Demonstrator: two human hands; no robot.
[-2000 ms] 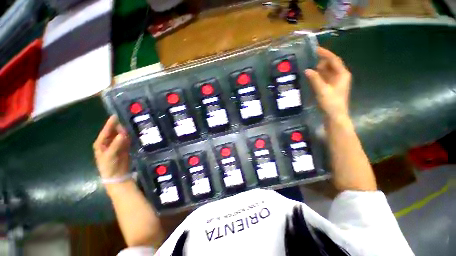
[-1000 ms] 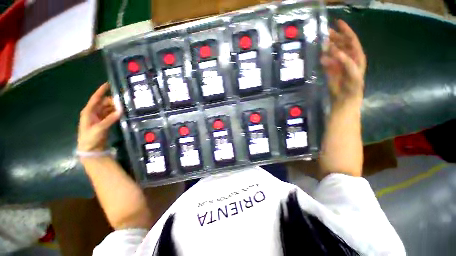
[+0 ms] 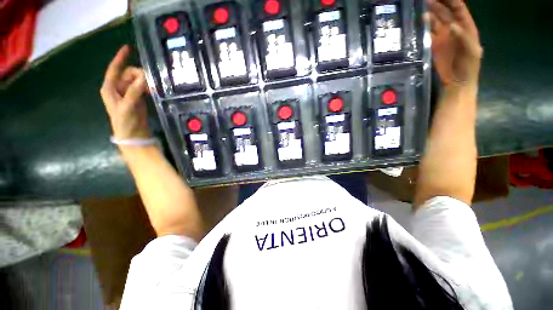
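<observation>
A clear plastic blister tray (image 3: pixel 261 88) is held above the bench, its far edge cut off by the picture's top. Its two rows of pockets hold several black phones (image 3: pixel 287 130) face down, with red round spots and white labels showing. My left hand (image 3: pixel 126 100), with a white band at the wrist, holds the tray's left edge by the fingers. My right hand (image 3: pixel 455 45) is at the tray's right edge and holds it. Its upper fingers are near the picture's top, slightly blurred.
The dark green bench mat (image 3: pixel 509 97) runs on both sides of the tray. A red bin (image 3: pixel 15 36) and a white board (image 3: pixel 76 24) are at the far left. Brown cardboard (image 3: pixel 112 242) stands below the bench at left. Red material (image 3: pixel 530 169) lies low at right.
The tray and both hands now sit higher in the picture and slightly further right. The tray looks larger, and its far edge and the brown board beyond are out of view.
</observation>
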